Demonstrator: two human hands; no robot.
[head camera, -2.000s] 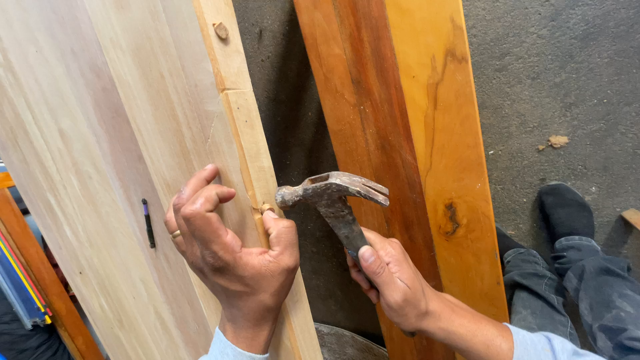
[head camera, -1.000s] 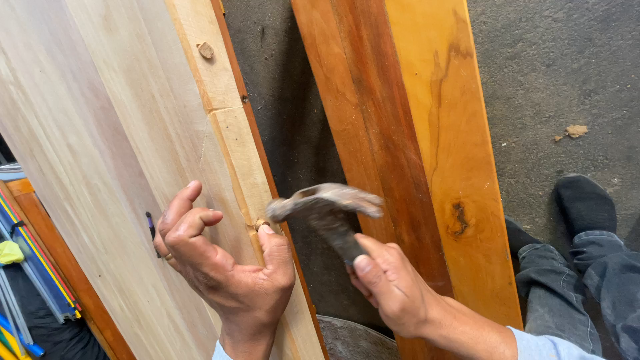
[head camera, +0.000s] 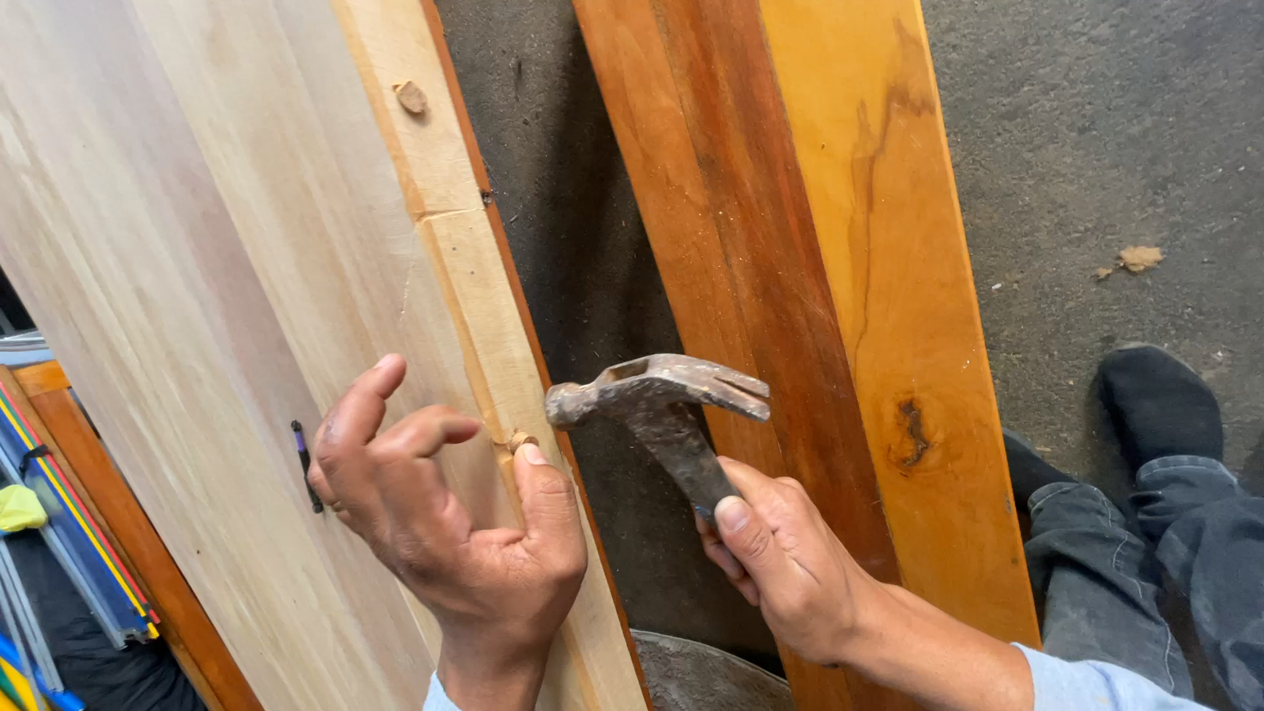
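My right hand (head camera: 790, 568) grips the dark handle of a worn claw hammer (head camera: 657, 390). The hammer's round face is just right of a small wooden plug (head camera: 521, 441), at the edge strip of a pale wooden panel (head camera: 247, 247). My left hand (head camera: 464, 513) rests on that strip, thumb tip against the plug, index finger and others raised and apart. Farther up the strip, a second wooden plug (head camera: 410, 98) stands out of the wood. A thin black and purple bit or pen-like tool (head camera: 306, 466) lies on the panel beside my left hand.
A varnished orange-brown wooden panel (head camera: 839, 296) lies to the right, across a dark gap. A person's black-socked foot (head camera: 1157, 405) and grey jeans are beyond it, near a wood scrap (head camera: 1139, 259) on the floor. Coloured strips (head camera: 79, 533) are at the lower left.
The hammer, blurred with motion and close to the plug a second ago, now shows sharply, a little right of it. My left thumb stays at the plug.
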